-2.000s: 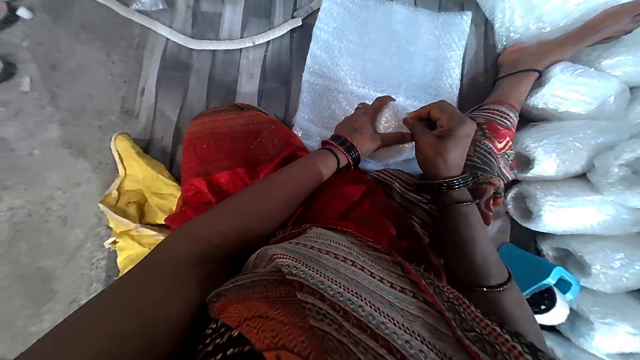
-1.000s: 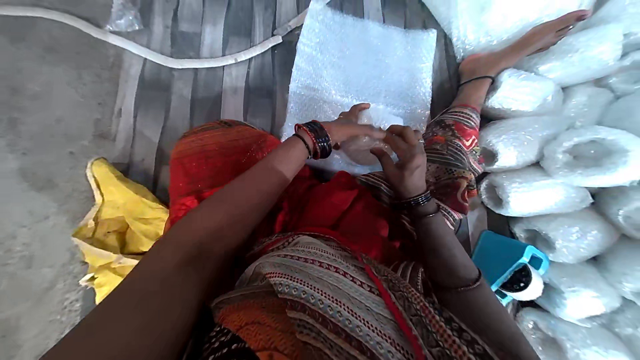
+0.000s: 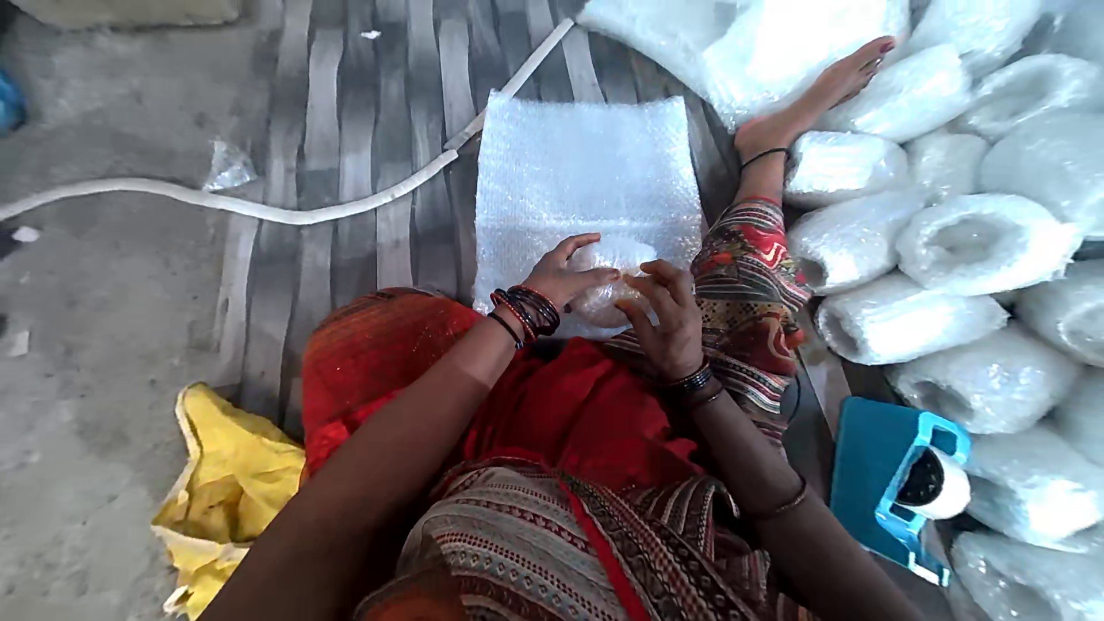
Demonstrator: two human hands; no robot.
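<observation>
A sheet of bubble wrap point(image 3: 586, 164) lies flat on the striped mat before me. Over its near end is a rounded, clear-wrapped bundle point(image 3: 608, 293), its contents not plain to see. My left hand point(image 3: 567, 274) grips the bundle's left side, thumb and fingers spread across it. At the bundle's right side, the bent fingers of my right hand point(image 3: 666, 315) touch the wrapping; whether they pinch its edge cannot be made out.
Several bubble-wrap rolls point(image 3: 914, 319) are piled at the right beside my bare foot point(image 3: 806, 112). A blue tape dispenser point(image 3: 871, 474) stands near my right forearm. A yellow sack point(image 3: 241, 466) lies at the left, and a white strip point(image 3: 293, 214) crosses the mat.
The fingers of my right hand have opened from a closer curl and rest nearer the bundle. More of the bundle shows between my hands. The view has shifted.
</observation>
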